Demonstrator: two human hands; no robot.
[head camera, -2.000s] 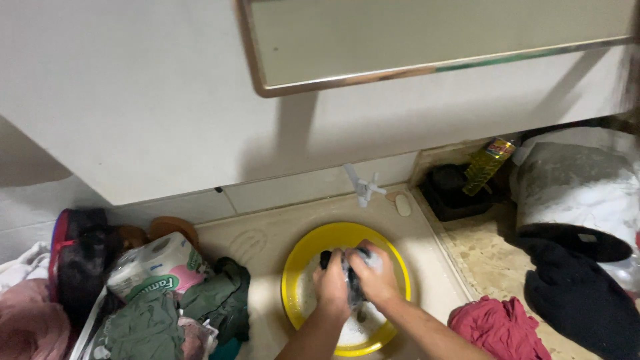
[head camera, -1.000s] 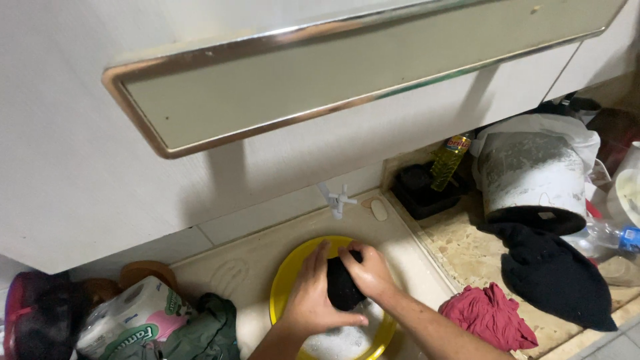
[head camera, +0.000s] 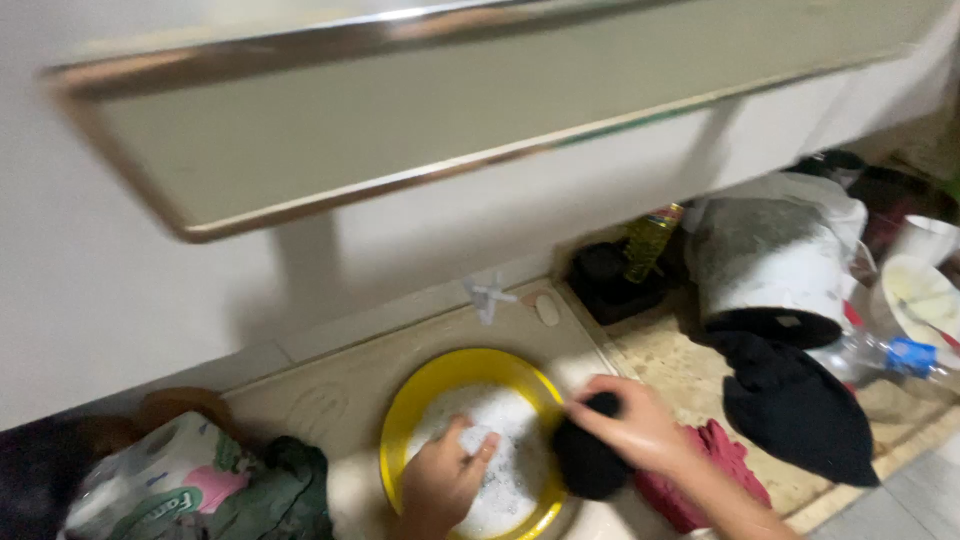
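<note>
A yellow basin (head camera: 420, 375) of white suds stands in a pale sink. My left hand (head camera: 450, 472) is over the suds at the basin's left side, thumb and fingers apart, holding nothing. At the basin's right rim my right hand (head camera: 626, 420) grips a bunched black cloth (head camera: 592, 457), which hangs beside and partly over the rim; its outline is blurred. Right of the basin, a crumpled dark red cloth (head camera: 724, 457) lies partly behind my right forearm. Farther right, another black cloth (head camera: 799, 412) is spread on the stone counter (head camera: 667, 352).
A white plastic tap (head camera: 487, 296) is behind the basin. A tipped whitish bucket (head camera: 772, 255), a yellow liquid bottle (head camera: 651, 244) and a clear plastic bottle (head camera: 862, 354) are on the right. At left lie a wrapped paper pack (head camera: 161, 480) and dark green cloth (head camera: 281, 487). A metal-edged panel (head camera: 450, 112) juts out above.
My right hand has moved the black cloth from over the basin to its right rim. My left hand has parted from the cloth and is lower, over the suds.
</note>
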